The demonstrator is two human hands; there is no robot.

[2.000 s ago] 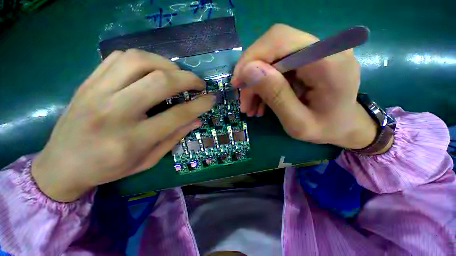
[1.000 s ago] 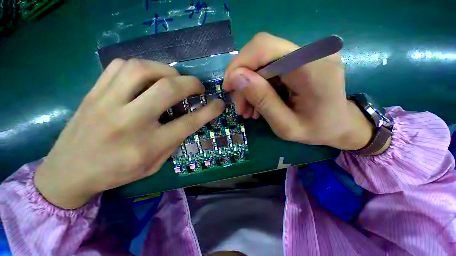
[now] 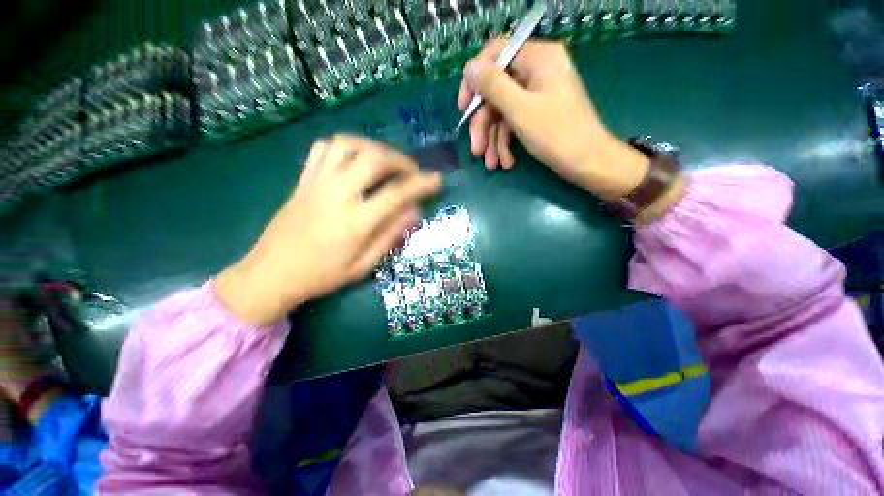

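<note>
The green PCB panel (image 3: 436, 281) lies on the green bench near its front edge, its upper part bright with glare. My left hand (image 3: 354, 213) is blurred above and left of the panel, its fingers partly spread; whether it holds anything is unclear. My right hand (image 3: 533, 111) holds the silver tweezers (image 3: 502, 63) beyond the panel, tip pointing down and left. A dark strip (image 3: 436, 155) on clear film lies between the two hands, partly hidden by my left hand. Blue handwriting shows just above the strip.
Stacked PCB panels (image 3: 247, 68) form an arc along the far side of the green bench (image 3: 630, 262). At the lower left are another person's hand and blue sleeve (image 3: 63, 441). A small pale mark (image 3: 550, 317) sits at the bench's front edge. A partly visible object (image 3: 875, 108) is at the far right.
Both hands have lifted away from the panel, the right hand moving up and away with the tweezers. The panel's upper part is now uncovered. The view has widened to show the stacked panels.
</note>
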